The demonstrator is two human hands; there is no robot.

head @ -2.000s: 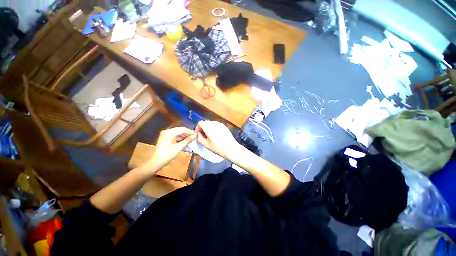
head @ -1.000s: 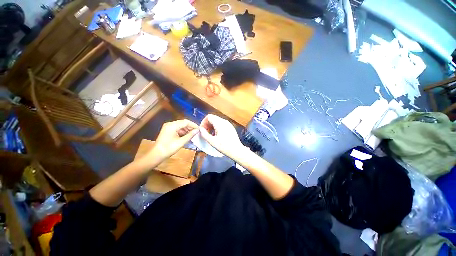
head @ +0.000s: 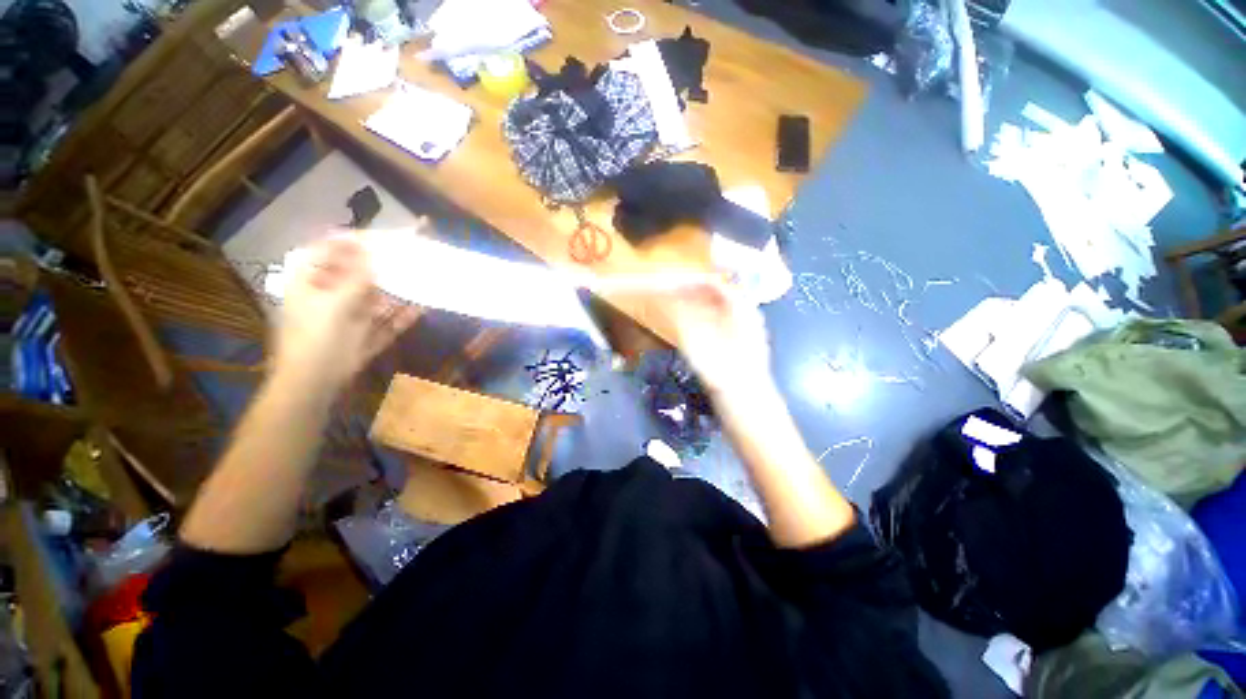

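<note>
A white curved strip is stretched between my two hands, above the gap between the chair and the table. My left hand is blurred and grips the strip's left end. My right hand is blurred, near the table's front corner, and pinches a thin pale piece that runs left toward the strip. Whether this thin piece is joined to the strip cannot be told.
The wooden table bears a plaid fabric piece, black cloth, orange-red scissors and a phone. A wooden stool stands before me. A black bag lies at the right; offcuts lie on the floor.
My hands were together at the centre with the pale strip hanging below them. They have moved far apart, left and right, and the strip is now spread out between them.
</note>
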